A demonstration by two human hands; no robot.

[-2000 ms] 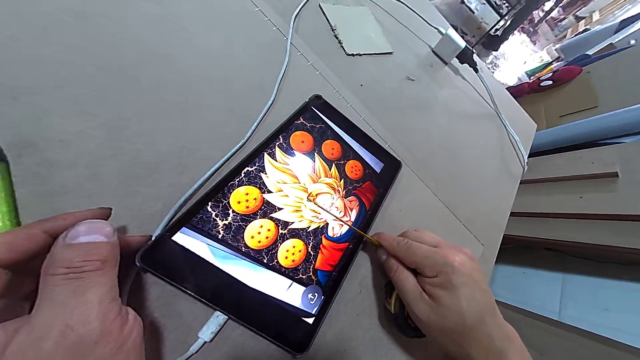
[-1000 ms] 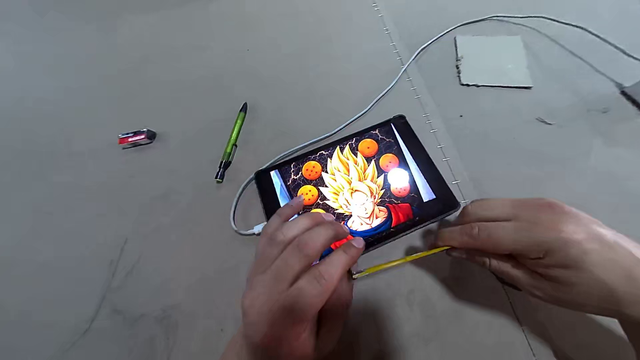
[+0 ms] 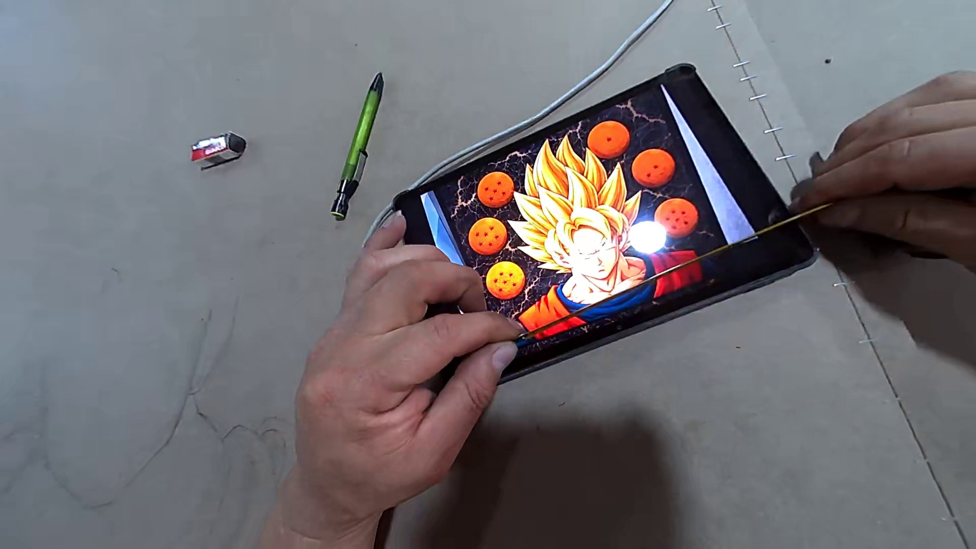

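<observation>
A tablet in a dark case lies tilted on the board, its screen lit with a cartoon figure with spiky yellow hair and several orange balls. The thin yellow blade of a tape measure stretches across the lower part of the screen. My left hand pinches the tape's left end between thumb and forefinger, with its other fingers over the tablet's left part. At the tablet's right end, my right hand grips the other end of the blade; the tape's case is not visible.
Left of the tablet lie a green mechanical pencil and a small eraser in a sleeve. A white cable runs behind the tablet. Faint pencil lines mark the board at lower left, and a stapled seam crosses it at right.
Two seconds ago my left hand was off the screen at the left; now it holds the tape's end over the tablet. The blade has moved from the tablet's lower edge onto the screen since one second ago.
</observation>
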